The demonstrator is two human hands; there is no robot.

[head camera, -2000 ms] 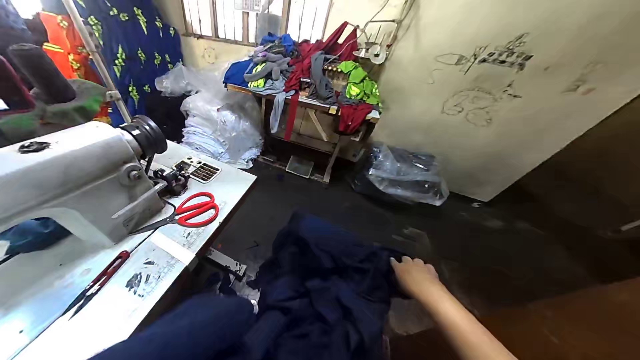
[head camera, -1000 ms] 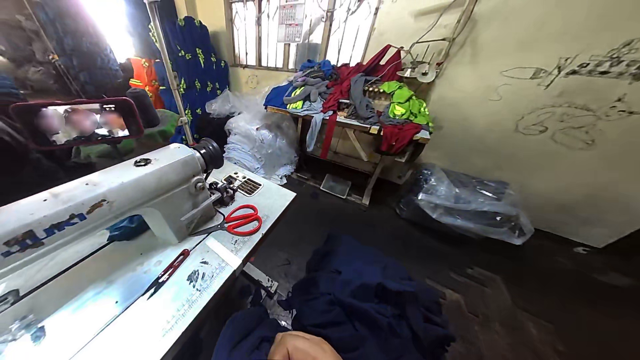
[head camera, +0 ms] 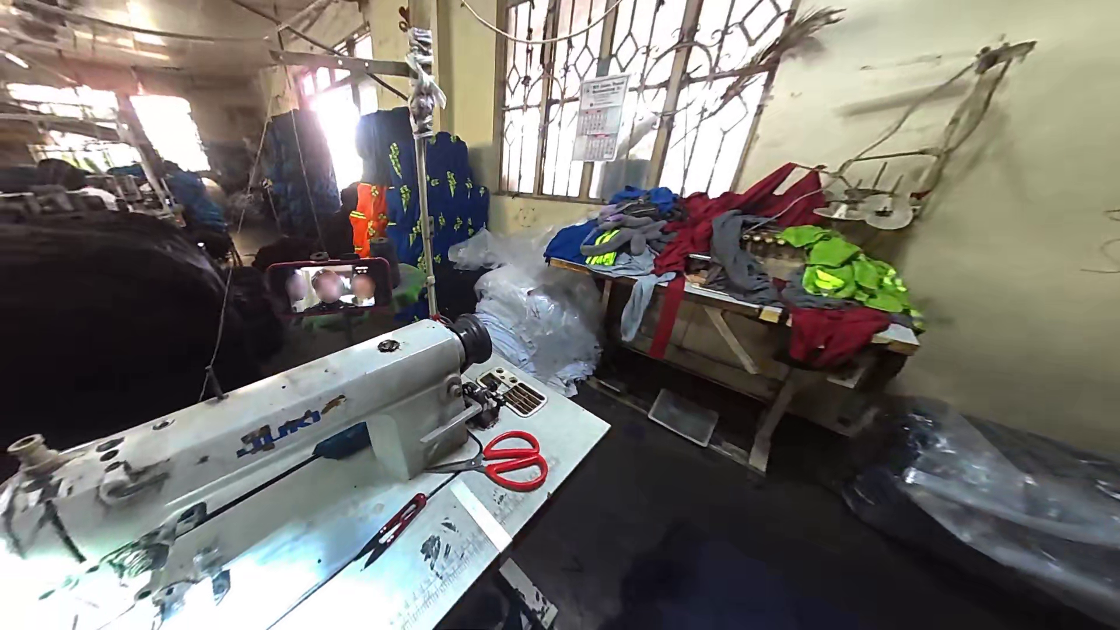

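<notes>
Neither of my hands shows in the head view now. A white Juki industrial sewing machine (head camera: 289, 420) stands on a pale sewing table (head camera: 560, 442) at the left. Scissors with red handles (head camera: 516, 461) lie beside the machine's handwheel end, their blades pointing left. Thread snips with red grips (head camera: 394, 529) rest on the tabletop nearer the front. A faint dark blue patch, perhaps navy cloth, shows low in the view; its shape is blurred.
A wooden table (head camera: 761, 311) heaped with red, grey and lime garments stands under the barred window. Clear plastic bags of cloth (head camera: 542, 319) lie beside it. Another plastic-wrapped bundle (head camera: 989, 499) is at the right. A phone (head camera: 329, 287) is mounted behind the machine.
The view has swung up and left. The hand seen at the bottom edge a second ago has left the view, and the navy cloth has mostly dropped out of it.
</notes>
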